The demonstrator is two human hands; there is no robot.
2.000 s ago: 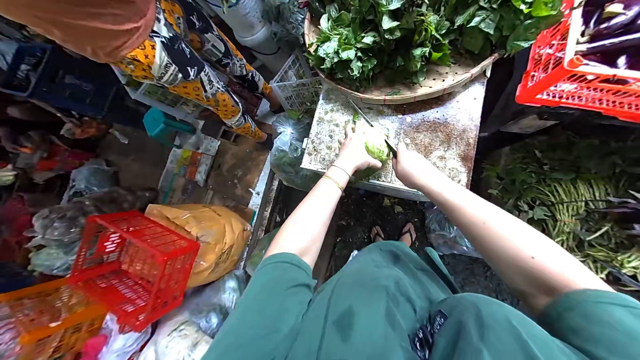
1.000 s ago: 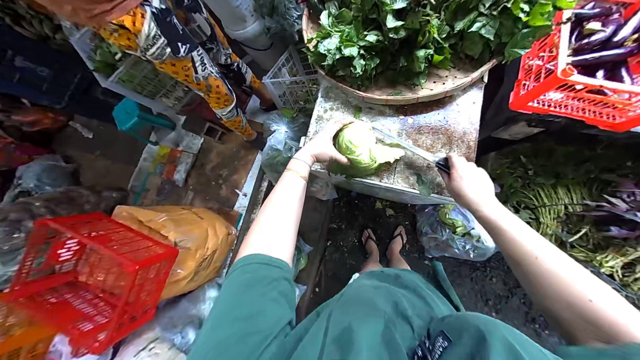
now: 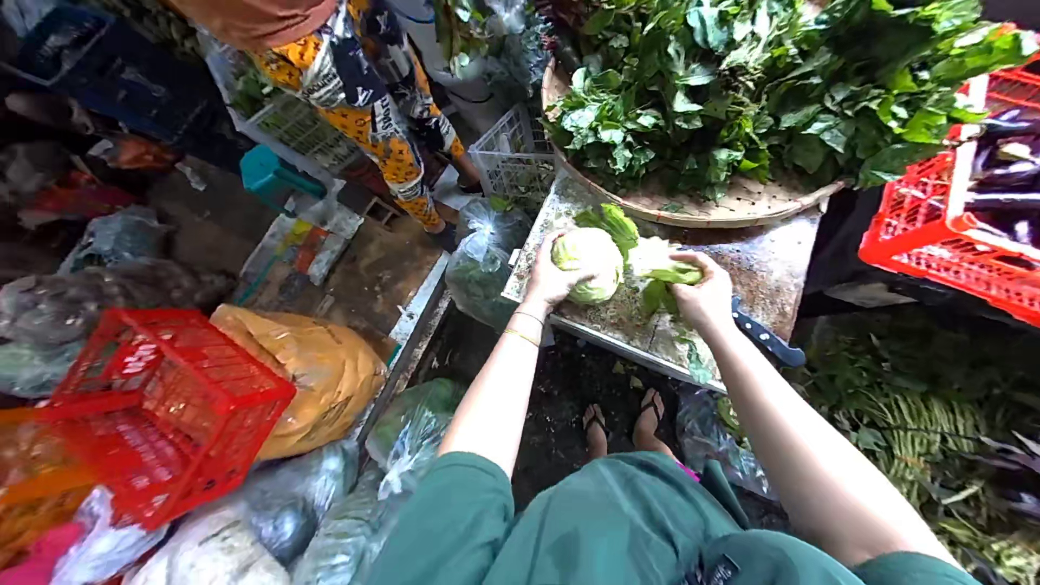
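A pale green cabbage head (image 3: 591, 264) is gripped from its left side by my left hand (image 3: 548, 272), above the worn, stained tabletop (image 3: 751, 272). Just right of it, my right hand (image 3: 705, 294) closes on loose cabbage leaves (image 3: 660, 266), whose pale ends touch or nearly touch the head. Another green leaf (image 3: 615, 227) stands out behind the head. A knife with a dark riveted handle (image 3: 768, 335) lies at the table's right side, its handle past my right wrist; my right arm and hand hide its blade.
A woven round tray (image 3: 731, 213) heaped with leafy greens covers the table's back. Red crates stand at right (image 3: 918, 219) and lower left (image 3: 175, 406). Bagged vegetables (image 3: 483, 276) sit left of the table. A person in patterned trousers (image 3: 390, 122) stands beyond at left.
My right hand has let go of the knife, held one second ago, and now grips leaves beside the cabbage. The knife lies on the table. My left hand remains on the cabbage.
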